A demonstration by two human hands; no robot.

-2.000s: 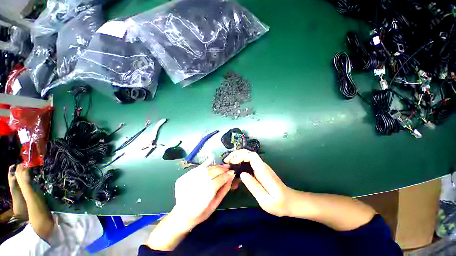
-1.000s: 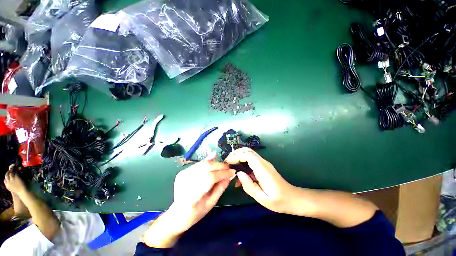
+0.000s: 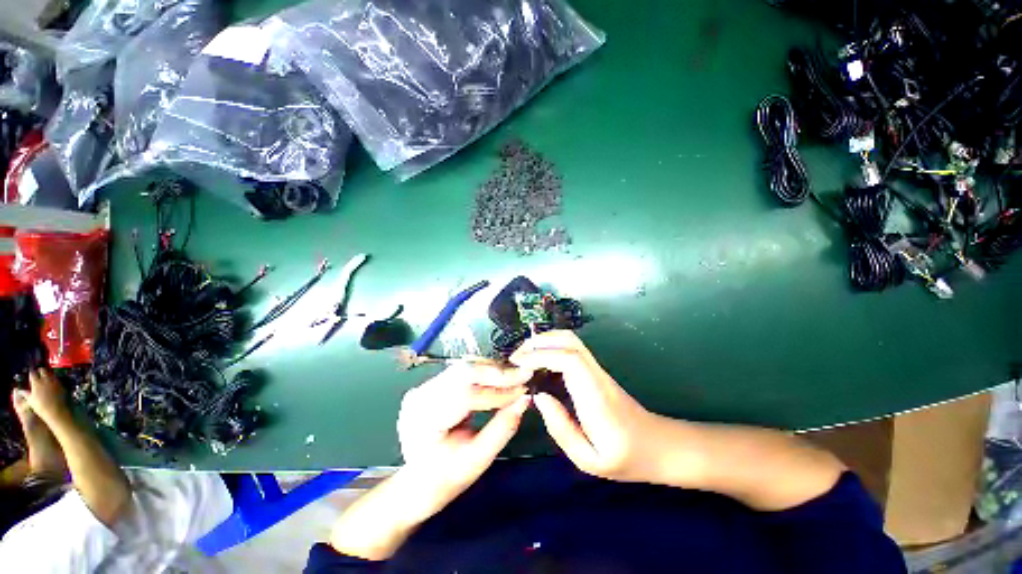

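My left hand (image 3: 462,417) and my right hand (image 3: 585,406) meet at the fingertips, low in the middle of the view. Both pinch a small dark piece (image 3: 531,386), mostly hidden by the fingers; it may be a housing part or cable. A green circuit board (image 3: 531,307) shows just beyond my right fingers, with a black cable bundle (image 3: 567,314) around it. Blue-handled pliers (image 3: 448,321) lie left of the board, their metal jaws near my left hand. A small black rounded housing (image 3: 387,333) lies beside them.
A heap of tiny grey parts (image 3: 519,200) lies at mid-table. Clear bags of black parts (image 3: 437,79) are behind it. Pale-handled pliers (image 3: 344,294) and tangled cables (image 3: 168,348) lie left. Cables with connectors (image 3: 869,241) lie right. Another person's hand (image 3: 45,398) and a red bag (image 3: 70,292) are far left.
The fingers of my left hand have shifted slightly around the dark piece. The green board shows more clearly beyond my right hand. The other person's hands have moved a little.
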